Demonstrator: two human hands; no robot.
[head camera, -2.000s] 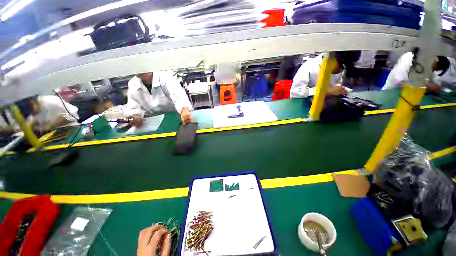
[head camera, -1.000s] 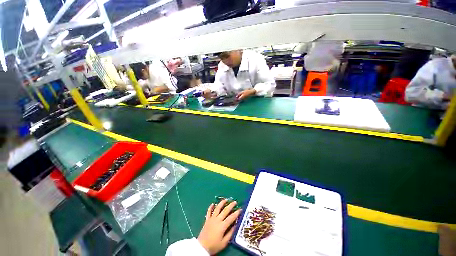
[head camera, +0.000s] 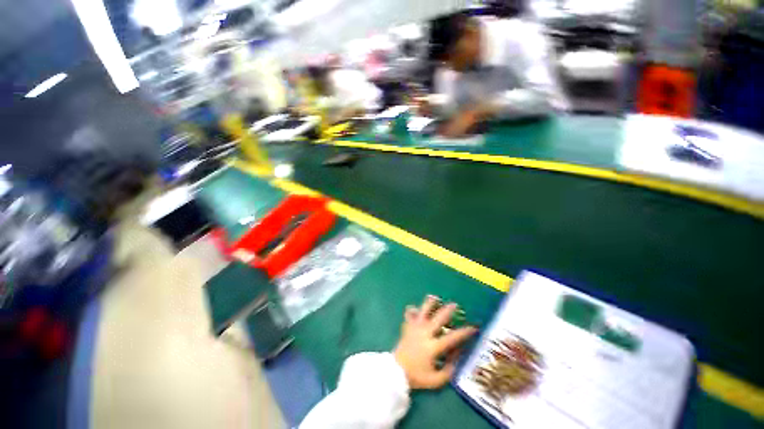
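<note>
My left hand (head camera: 425, 348), in a white sleeve, is palm down on the green mat just left of the tray. Its fingers are apart, over and beside a small tangle of greenish pieces (head camera: 456, 317), which they partly hide. The white tray (head camera: 586, 381) with a dark blue rim lies right of the hand. A heap of short red-brown and yellowish lead wires (head camera: 508, 369) lies at the tray's left side. Green boards (head camera: 580, 312) lie near its far edge. The picture is blurred. My right hand is out of the picture.
A red bin (head camera: 322, 219) and a clear plastic bag (head camera: 331, 272) lie left on the bench. Dark tweezers (head camera: 347, 325) lie between bag and hand. A dark green conveyor (head camera: 469, 209) edged in yellow runs behind. A person in white sits opposite.
The view has swung left, so tray, bin and bag appear further right. My left hand stays by the tray's left edge, its fingers now more spread.
</note>
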